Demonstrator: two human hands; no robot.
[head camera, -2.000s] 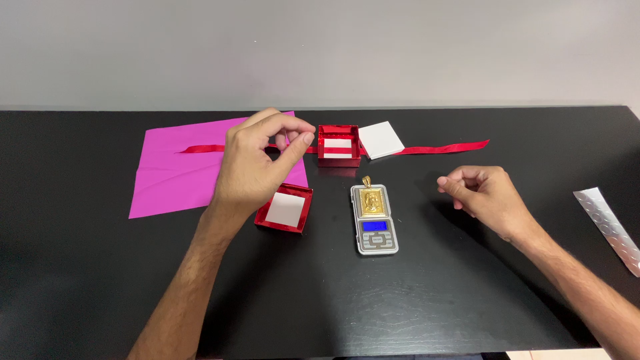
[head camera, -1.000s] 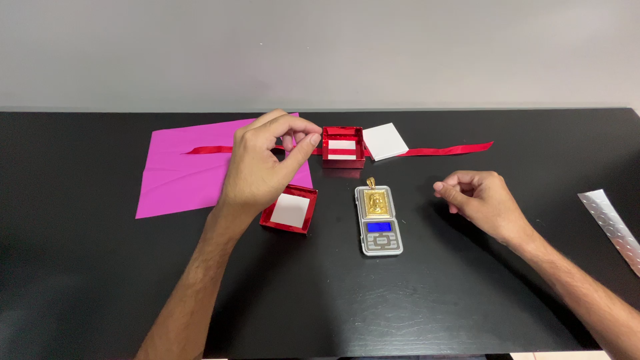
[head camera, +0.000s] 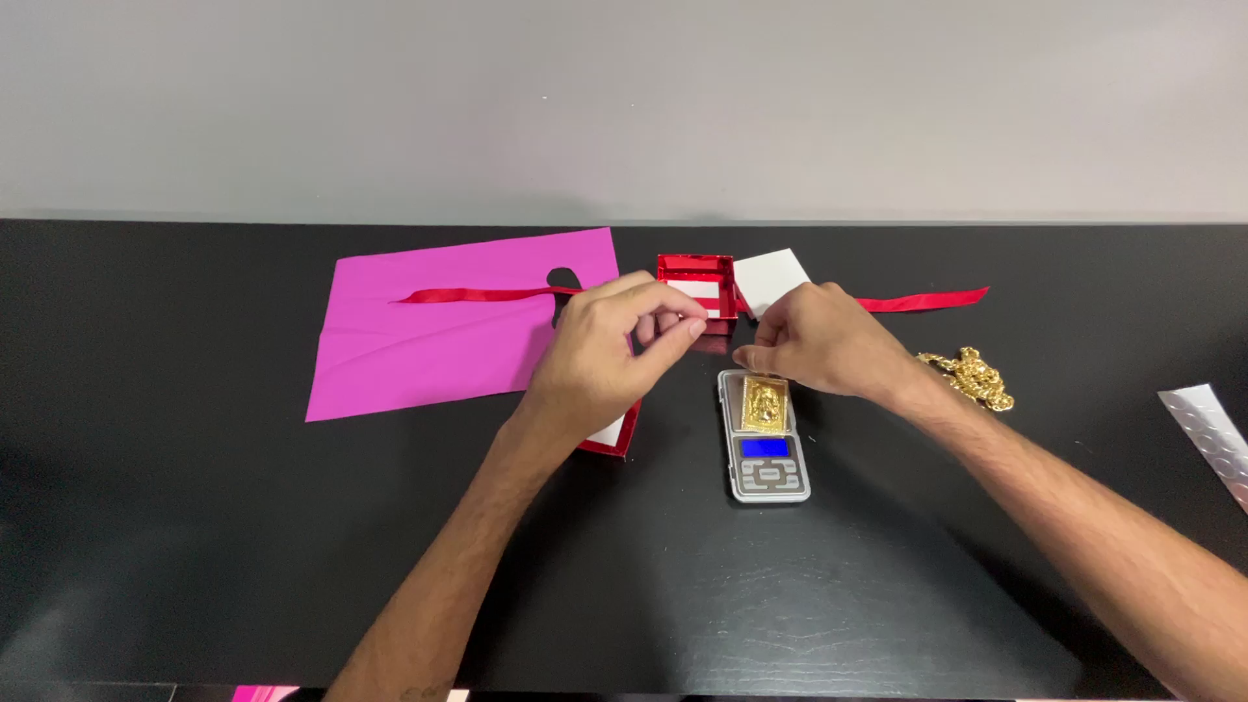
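Note:
A gold rectangular pendant (head camera: 764, 405) lies on the plate of a small digital pocket scale (head camera: 769, 475) with a lit blue display. My right hand (head camera: 824, 336) is at the pendant's top end, its fingertips over the bail, which they hide; whether they grip it cannot be told. To the left, my left hand (head camera: 624, 346) hovers with thumb and forefinger close together and nothing visible between them. Behind the hands stands an open red box (head camera: 696, 283) with white and red strips inside. A second red box part (head camera: 616, 439) with a white insert is partly hidden under my left hand.
A magenta sheet (head camera: 429, 361) lies at the left under one end of a red ribbon (head camera: 926, 301). A white square pad (head camera: 770, 278) rests beside the open box. Right of the scale is a heaped gold chain (head camera: 975, 378); a silvery patterned strip (head camera: 1209, 439) lies at the far right.
My right hand has moved left to the top of the pendant. The gold chain now shows behind my right forearm. My left hand remains raised near the open box.

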